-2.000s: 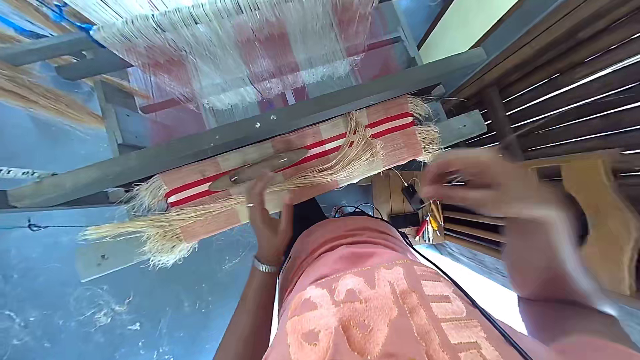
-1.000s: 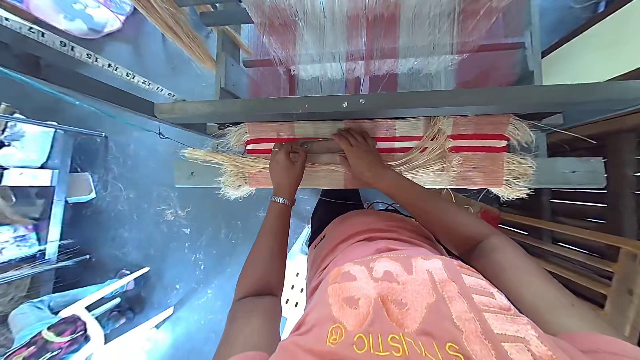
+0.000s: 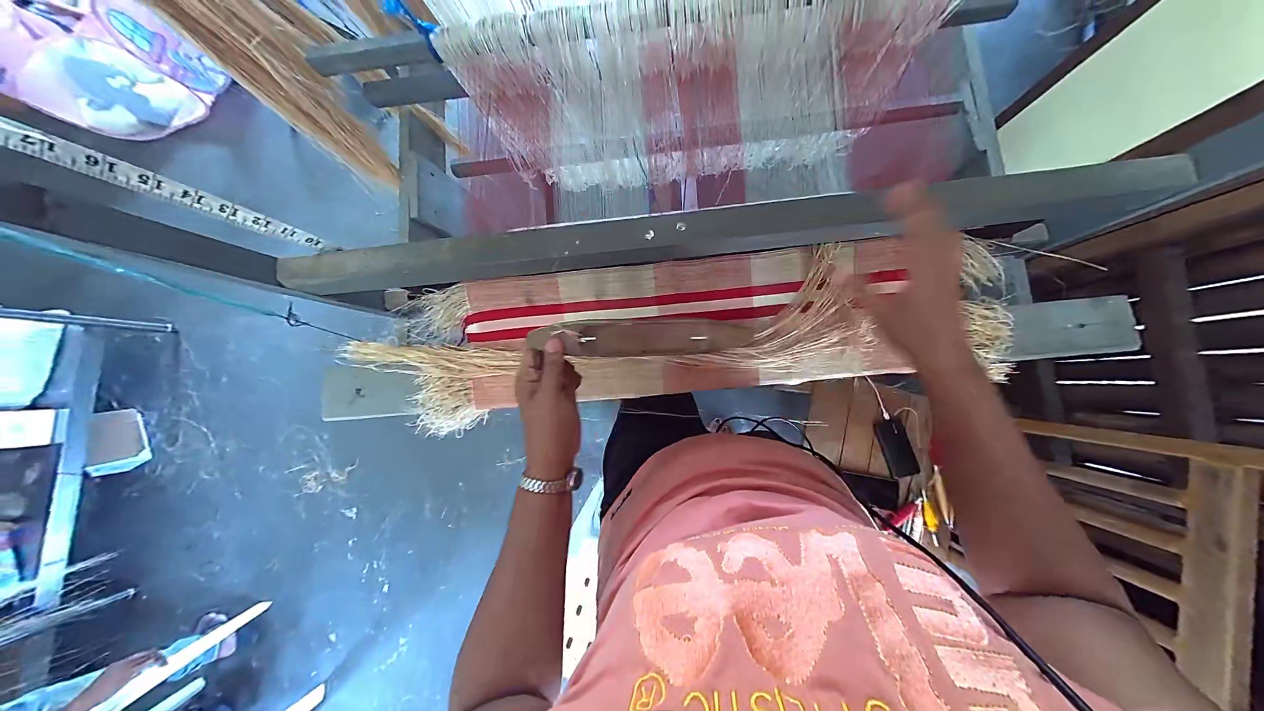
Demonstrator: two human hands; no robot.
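Observation:
My left hand [image 3: 549,395] holds the left end of a flat wooden weaving shuttle [image 3: 657,339], which lies level over the woven cloth [image 3: 642,281] with its red and white stripes. Loose straw-coloured fibres [image 3: 834,321] run over the cloth under and beside the shuttle, and a bundle sticks out past the left fringe. My right hand [image 3: 918,272], blurred and raised near the right part of the cloth, is by the loom's front beam [image 3: 711,225]; whether it pinches a fibre I cannot tell. Behind the beam, pale and pink warp threads [image 3: 681,89] stretch across the loom.
A wooden bench or railing [image 3: 1200,553] stands at the right. A black device [image 3: 896,447] with a cord is near my right forearm. A measuring tape [image 3: 148,183] runs along the left beam. At the lower left a person's hand [image 3: 128,671] shows near pale sticks.
One second ago both hands were together on the cloth at the left; my right hand has since moved right and up, away from my left. The view has shifted.

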